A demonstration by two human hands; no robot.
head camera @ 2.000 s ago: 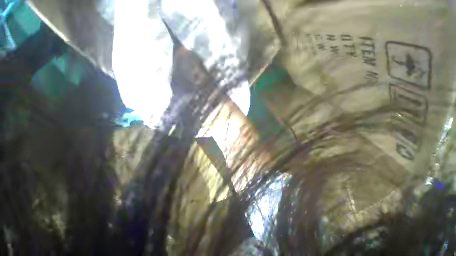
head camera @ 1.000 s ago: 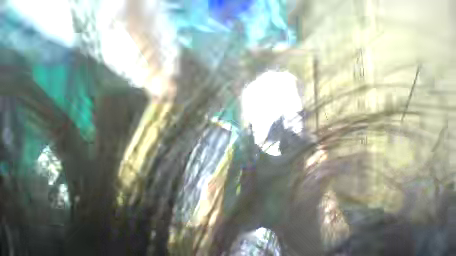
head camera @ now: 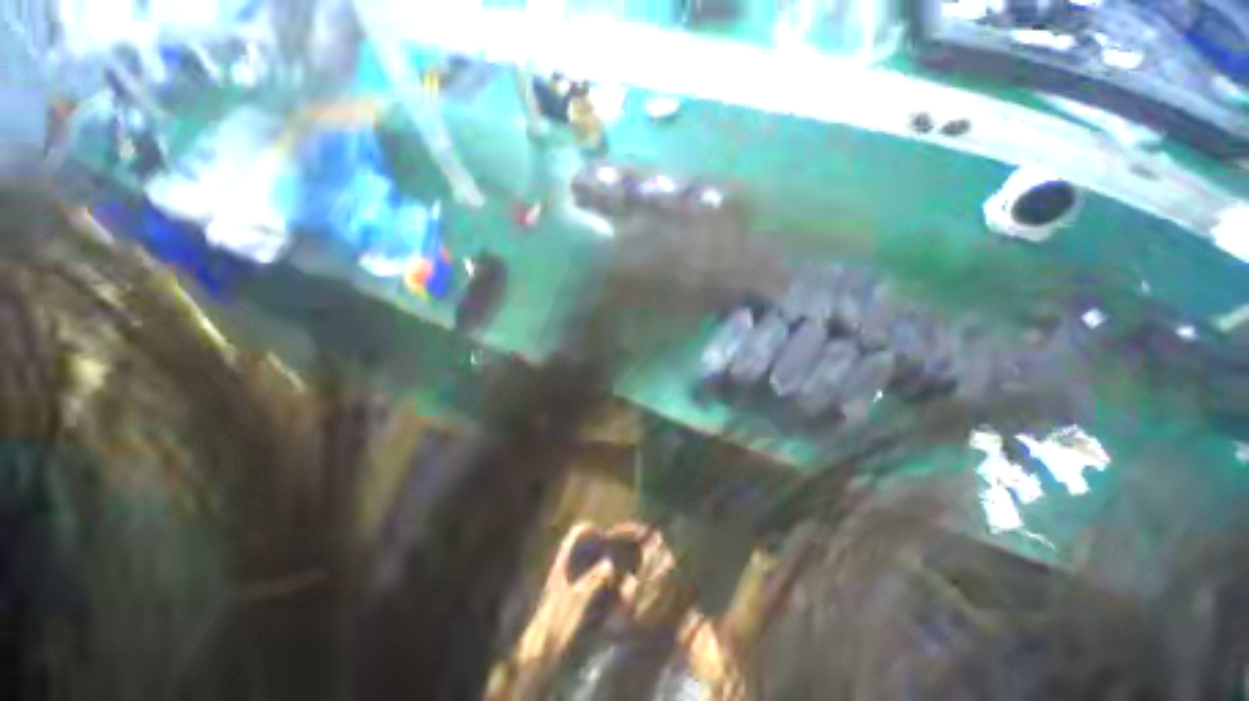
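Note:
Blurred bare fingers show low in the middle, over an open brown carton (head camera: 603, 473). They look like my left hand (head camera: 551, 603) and my right hand (head camera: 655, 582), close together around a small dark patch. I cannot tell if this patch is a held unit or a gap. Hair hides much of the hands. Beyond them, dark-grey bagged units (head camera: 819, 363) lie in overlapping rows on the green mat (head camera: 822, 137). More dark units (head camera: 644, 188) lie farther back.
Blue and white plastic (head camera: 343, 192) lies at the left, beside a small orange-and-blue item (head camera: 430, 271). A white roll (head camera: 1034, 203) with a dark centre stands back right. Shiny white scraps (head camera: 1027, 473) lie at the right. A white rail (head camera: 767, 69) crosses behind.
The view has swung from the large printed carton and bright white plastic, now out of view, to the bench with its rows of units. The fingers now show low in the middle.

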